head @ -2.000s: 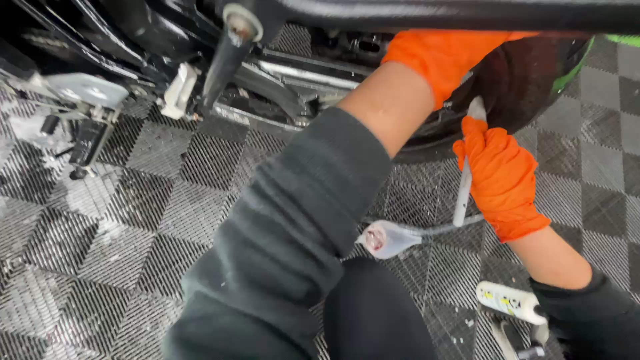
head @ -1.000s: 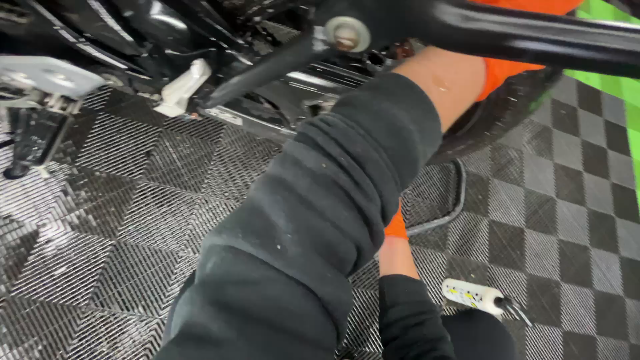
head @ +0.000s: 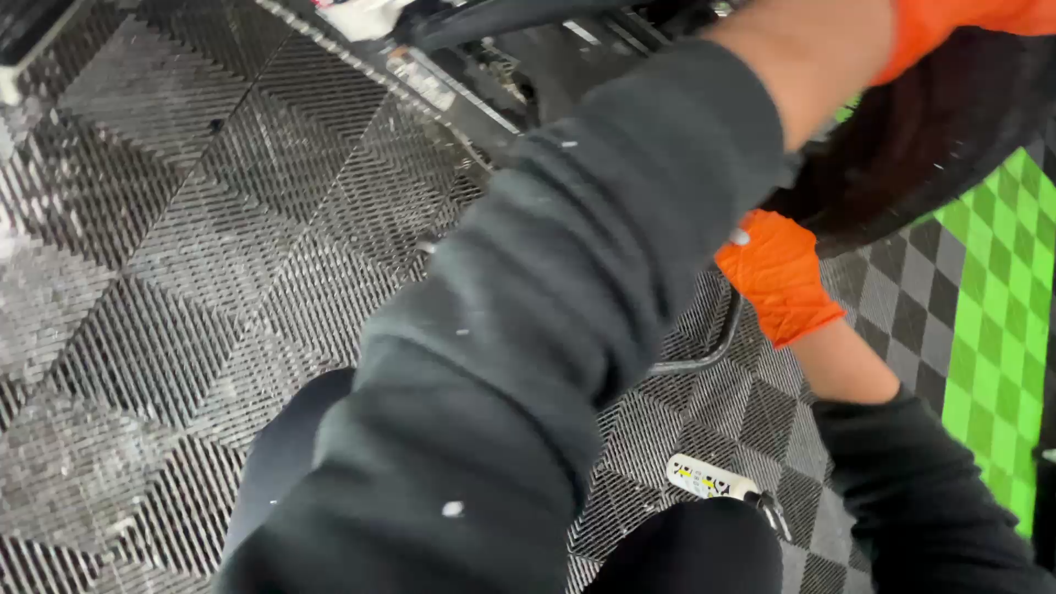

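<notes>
My left hand (head: 969,25), in an orange glove, reaches across to the top right beside a dark wheel's tire (head: 932,153); its fingers lie outside the frame, so what it touches cannot be seen. Below it, my right hand (head: 780,276), also gloved in orange, is curled close under the tire. A small pale tip shows at its finger side, like the end of a bar-shaped tool; my left sleeve covers part of the view there. Black frame parts of a vehicle (head: 536,66) run along the top.
A bent metal tube (head: 716,355) lies low beside my right hand. On the checkered ribbed floor near my knee is a white container (head: 711,477) with printed patterns and a dark end piece. Green floor tiles (head: 998,330) edge the right side.
My right hand, mostly hidden behind my left arm one second ago, shows again beside the tire. The long pale tool seen in it two seconds ago is now almost wholly hidden. The view has shifted.
</notes>
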